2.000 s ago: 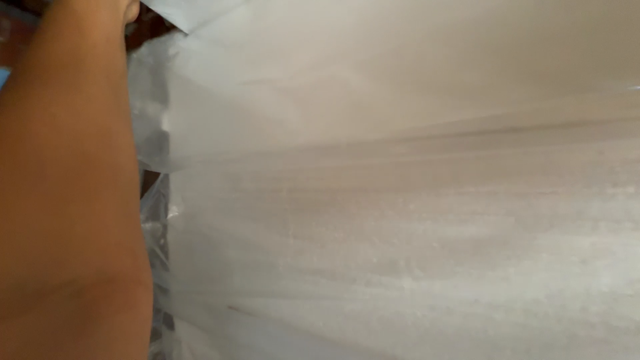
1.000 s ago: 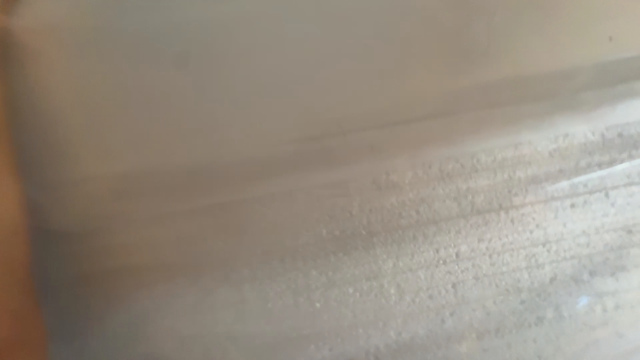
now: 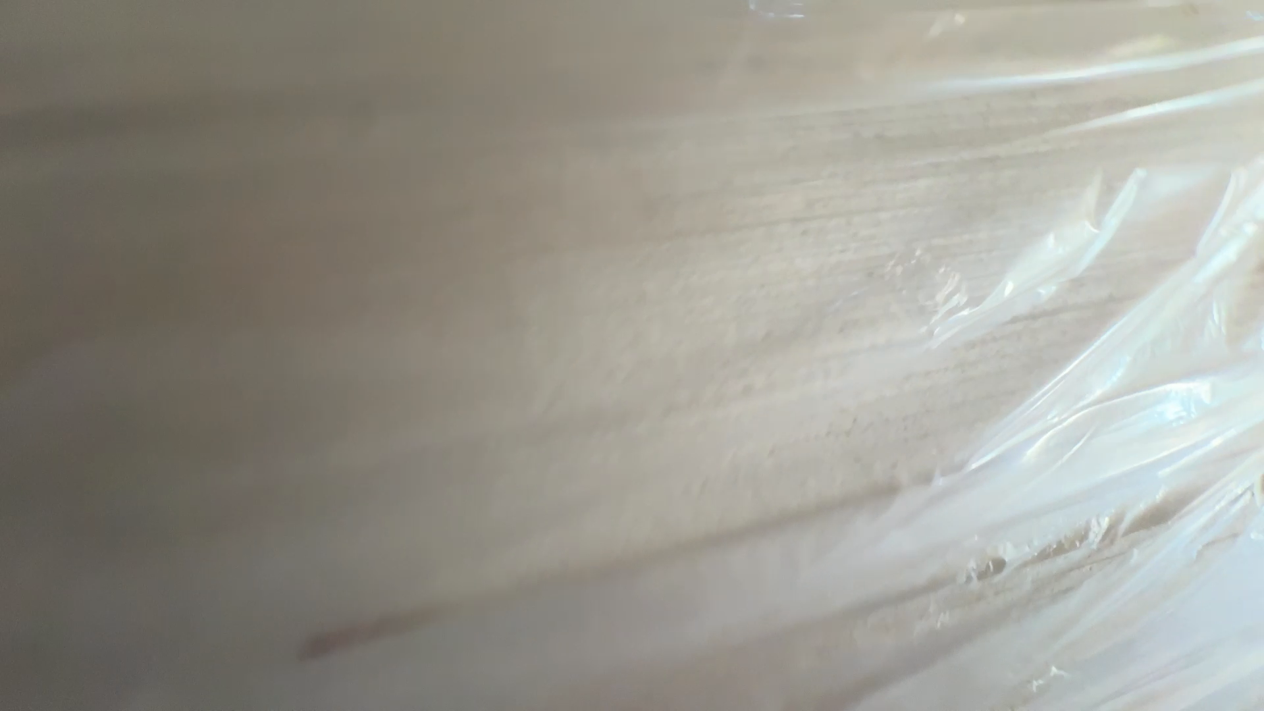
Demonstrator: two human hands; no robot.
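Observation:
A pale, streaked surface [image 3: 612, 326] fills most of the head view, close and blurred toward the left. Clear plastic film [image 3: 1106, 415] lies over it, with shiny wrinkles and folds gathered at the right side. Neither my left hand nor my right hand shows, so what they hold or touch is hidden. A thin dark line runs diagonally across the lower part of the surface. What the surface is made of cannot be told.
Stretched creases of the film reach the upper right edge of the view. A brighter, whitish area of film lies at the lower right.
A bare arm seen along the left edge in both earlier frames is out of view. Wrinkled film now shows at the right, as the view has shifted.

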